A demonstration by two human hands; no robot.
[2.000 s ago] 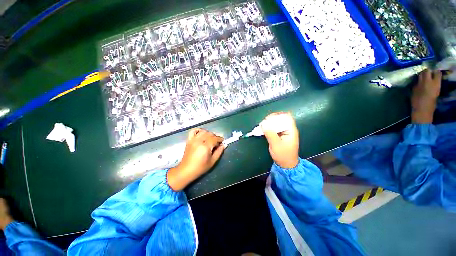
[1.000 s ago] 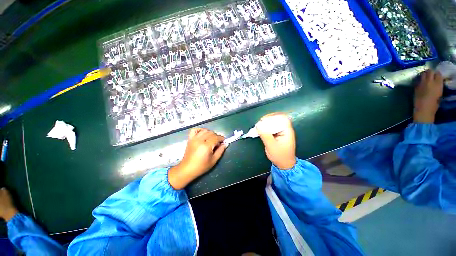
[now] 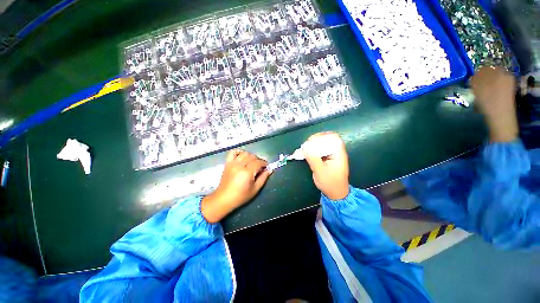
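Observation:
My left hand [image 3: 238,179] pinches one end of a small narrow white workpiece [image 3: 276,165] just above the green bench. My right hand [image 3: 327,160] is closed around a white glue bottle [image 3: 298,155], mostly hidden in the fingers. The bottle's thin greenish tip points left and meets or nearly meets the workpiece's free end; contact is too small to tell. Behind my hands lies the large clear tray [image 3: 248,137], its pockets full of small white and silvery workpieces.
A crumpled white wipe [image 3: 76,154] lies left of the tray. A blue bin [image 3: 408,96] holds white plastic parts; a farther blue bin [image 3: 514,53] holds green and silvery boards. Loose pieces [image 3: 457,99] lie near them. A neighbour's hand [image 3: 496,94] is at the right.
The neighbour's hand at the right has moved up to the farther bin. The neighbour's hand at the lower left has left view, leaving a blurred sleeve. My hands have hardly moved.

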